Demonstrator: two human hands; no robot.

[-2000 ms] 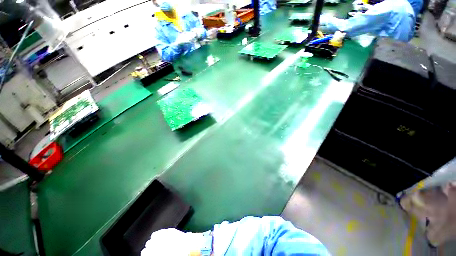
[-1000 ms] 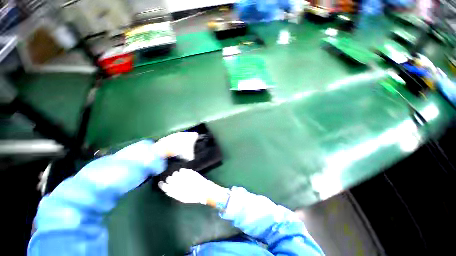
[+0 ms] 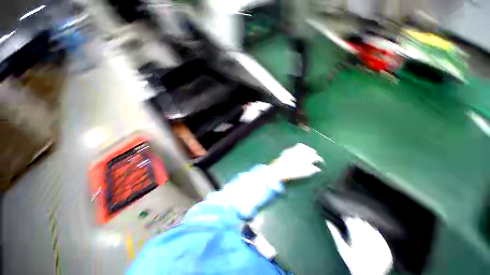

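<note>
The picture is blurred. A black bar tray (image 3: 400, 207) lies on the green bench at the lower right. My right hand (image 3: 365, 247), in a white glove, is over the near left edge of the tray; its fingertips are blurred and I cannot tell if it holds anything. My left hand (image 3: 300, 161), also gloved in white, is above the bench to the left of the tray, with no object visible in it. The tray's contents cannot be made out.
Large black bins (image 3: 199, 102) stand left of the bench, with white and orange bits inside. An AGV cart (image 3: 161, 201) with an orange-red top carries a black solder pallet (image 3: 129, 177). A dark post (image 3: 298, 80), a red basket (image 3: 379, 58) and a green board (image 3: 438, 51) are farther back.
The view has swung left, bringing the bins and cart into sight. My hands, close together at the tray a second ago, are now apart, the left away from it.
</note>
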